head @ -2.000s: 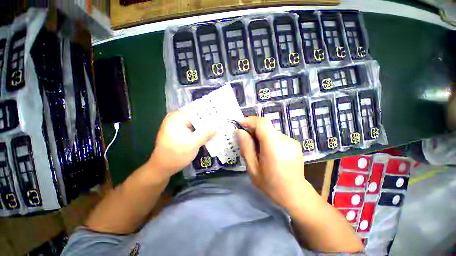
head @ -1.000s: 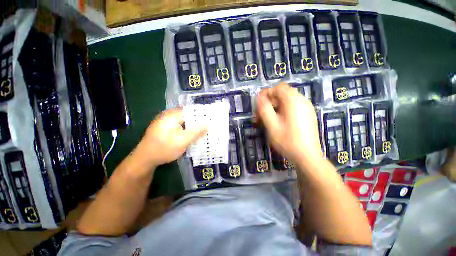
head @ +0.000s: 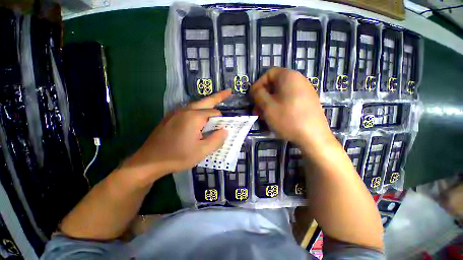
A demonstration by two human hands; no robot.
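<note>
My left hand (head: pixel 188 134) holds a white sticker sheet (head: pixel 229 144) with rows of small dark dots, thumb on top. Its index finger reaches out to the lower end of a black housing (head: pixel 233 53), the second in the upper row. My right hand (head: pixel 287 101) is beside it over the upper row, fingertips pinched together at the lower end of the third housing (head: pixel 270 40). Whether a small sticker is between them cannot be seen. The housings lie in a translucent blister tray (head: pixel 175 66), each with a yellow clover-like mark at its lower end where visible.
A black smartphone (head: pixel 90 89) with a white cable (head: pixel 93 160) lies left of the tray on the green bench top (head: pixel 134 66). Stacked trays (head: pixel 38 117) stand at far left. Red and black parts (head: pixel 390 203) show at lower right. A wooden board (head: pixel 383 7) is at the far edge.
The view has shifted closer to the tray. The left hand's index finger now points out over the upper row, the sheet tilted under its thumb. The right hand has moved from the sheet to the housings.
</note>
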